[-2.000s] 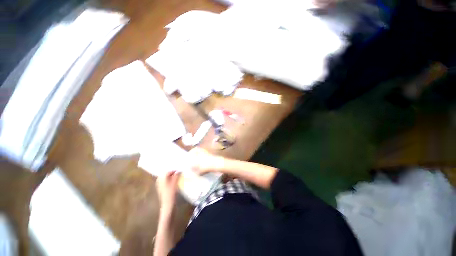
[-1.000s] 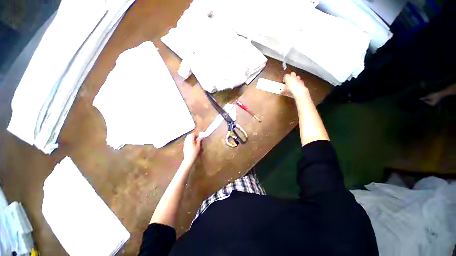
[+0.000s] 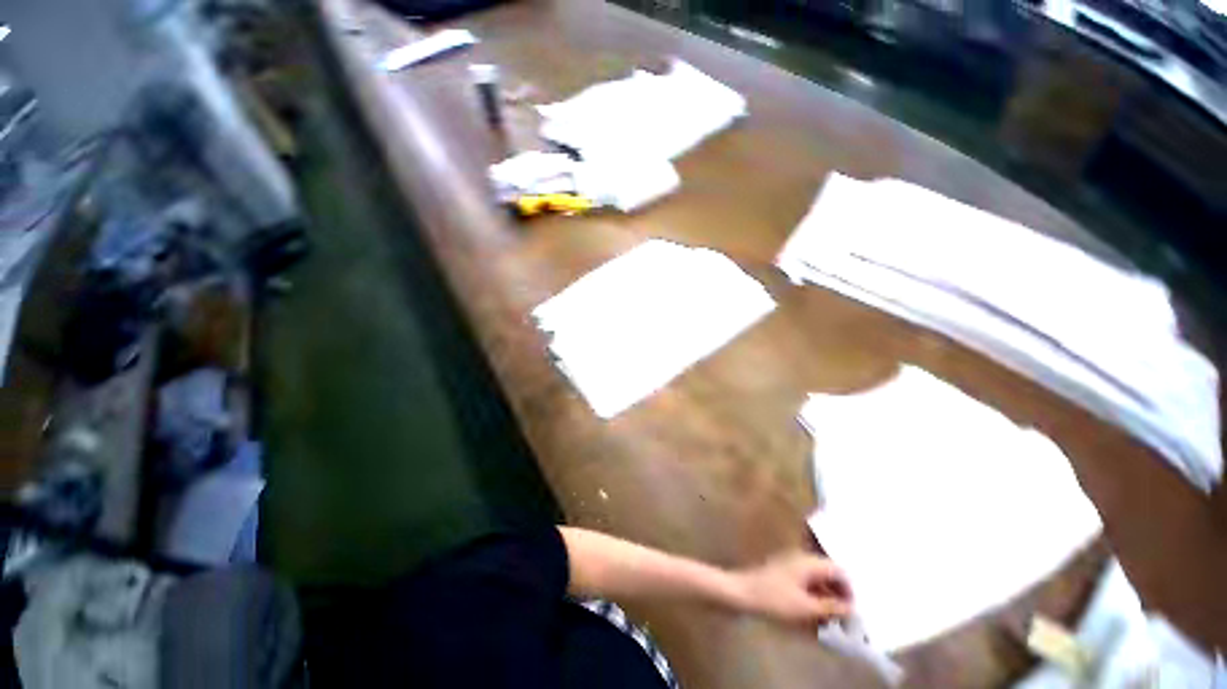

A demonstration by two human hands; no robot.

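Note:
My left hand (image 3: 797,588) reaches over the brown table at the lower middle. Its fingers are curled at the left edge of a flat stack of white cut panels (image 3: 955,505). A narrow white tie strip (image 3: 861,649) runs from the fingers toward the lower right; the fingers seem closed on its end, though blurred. A beige tag (image 3: 1059,643) lies by white pieces (image 3: 1144,639) at the lower right, cut off by the edge. My right hand is out of the picture.
A smaller white stack (image 3: 655,323) lies mid-table. Beyond are white pieces (image 3: 646,119) and a yellow tool (image 3: 554,205). Long layered panels (image 3: 1009,303) lie at the right. The table's left edge borders a green floor (image 3: 363,390); cluttered shelves and grey fabric (image 3: 155,626) stand at the left.
The view has swung left along the table. My right hand, the shears and the red stick have left the picture. My left hand is still beside the same panel stack, with the strip.

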